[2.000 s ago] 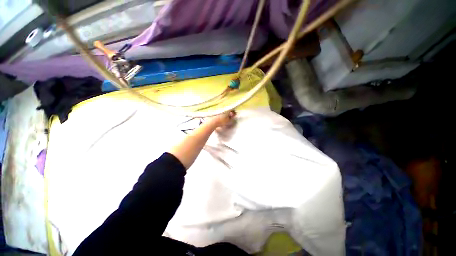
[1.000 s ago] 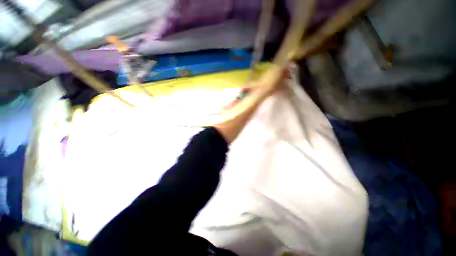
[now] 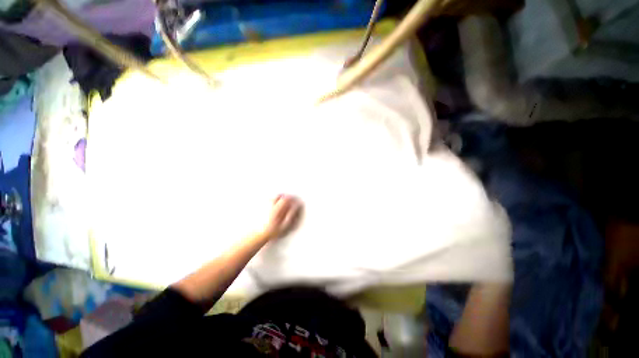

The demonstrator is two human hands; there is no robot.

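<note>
The white cloth covers most of the pressing table, overexposed, with soft folds at its right side. My left hand is on the cloth near the middle, blurred, with fingers curled; whether it pinches cloth cannot be told. My right forearm shows at the lower right, and the hand is hidden by the cloth's lower right corner. The iron stands by the blue rest at the top left, partly cut off by the picture's edge.
Beige hoses hang over the far side. The yellow table cover shows along the edges. A black cloth lies at the far left corner, beside a stained cover cloth. A dark blue cloth pile is at right.
My left hand has moved back from the far side to the middle of the cloth. My right forearm has come into view. The cloth's right part has shifted and its near edge lies straighter.
</note>
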